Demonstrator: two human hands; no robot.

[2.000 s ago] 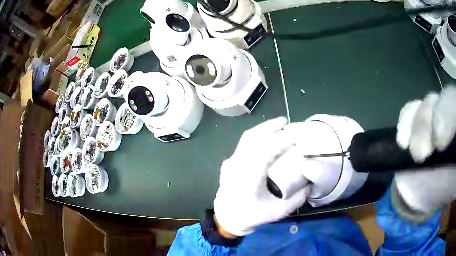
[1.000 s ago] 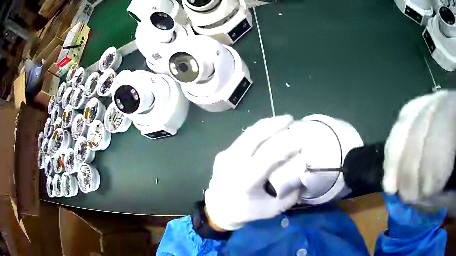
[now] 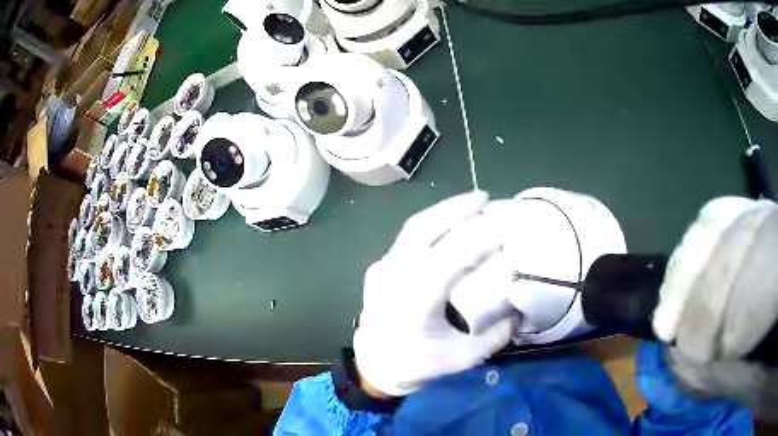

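A white dome camera (image 3: 597, 230) lies tilted at the bench's near edge, its ball head to the left. My left hand (image 3: 426, 298), in a white glove, is closed around the ball head and covers most of it. My right hand (image 3: 721, 281), also gloved, grips a black electric screwdriver (image 3: 623, 291). Its thin steel bit points left and its tip meets the white housing near the ball head. Whether a screw is at the tip cannot be told.
Several white dome cameras (image 3: 367, 119) stand at the upper left, others (image 3: 759, 72) at the upper right. Many small round white cups (image 3: 154, 298) are grouped at left. A hand screwdriver (image 3: 755, 170) lies at right. A black cord (image 3: 554, 15) crosses the top. Cardboard boxes (image 3: 51, 255) stand at far left.
The view has shifted slightly. The bit now slants down to the right from its tip, where it was nearly level. The left hand keeps its hold. The cord and hand screwdriver now show.
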